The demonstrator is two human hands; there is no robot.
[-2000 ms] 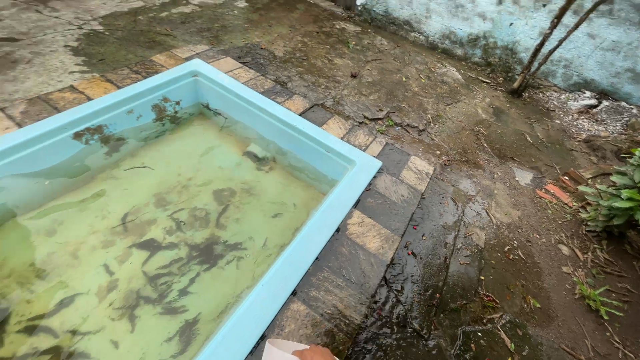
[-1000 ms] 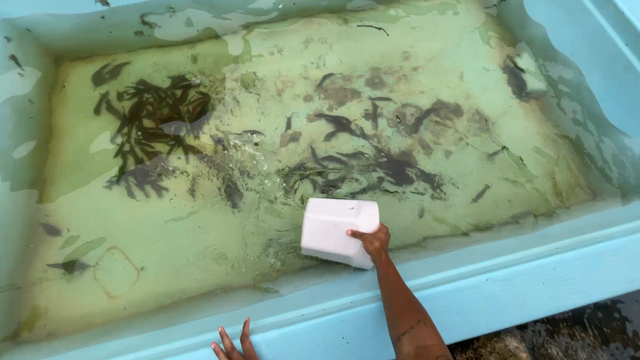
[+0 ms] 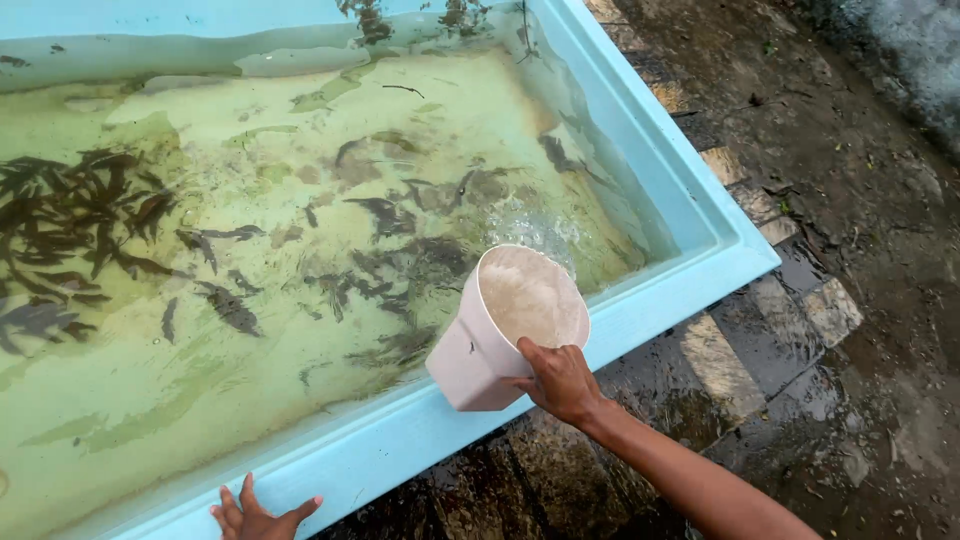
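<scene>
My right hand (image 3: 559, 379) grips the rim of a white plastic bucket (image 3: 476, 360), thumb over the edge. Water stands inside the bucket, which is tilted above the near rim of a light-blue tub (image 3: 420, 454). Just beyond the bucket's mouth the tub water (image 3: 536, 225) is splashed and rippled. My left hand (image 3: 259, 519) rests on the tub's near rim with its fingers spread and holds nothing. Dark fish (image 3: 90, 214) crowd together at the left of the greenish water, and several more (image 3: 229, 307) are scattered across the middle.
Wet stone paving (image 3: 720, 360) borders the tub on the near and right sides. Bare brown ground (image 3: 885, 300) lies farther right, with a pale wall (image 3: 915, 52) at the top right corner. A thin twig (image 3: 403, 91) shows in the far part of the tub.
The bucket was over the water with its closed side up; now its open mouth faces up with water inside, above the near rim. The view has swung considerably.
</scene>
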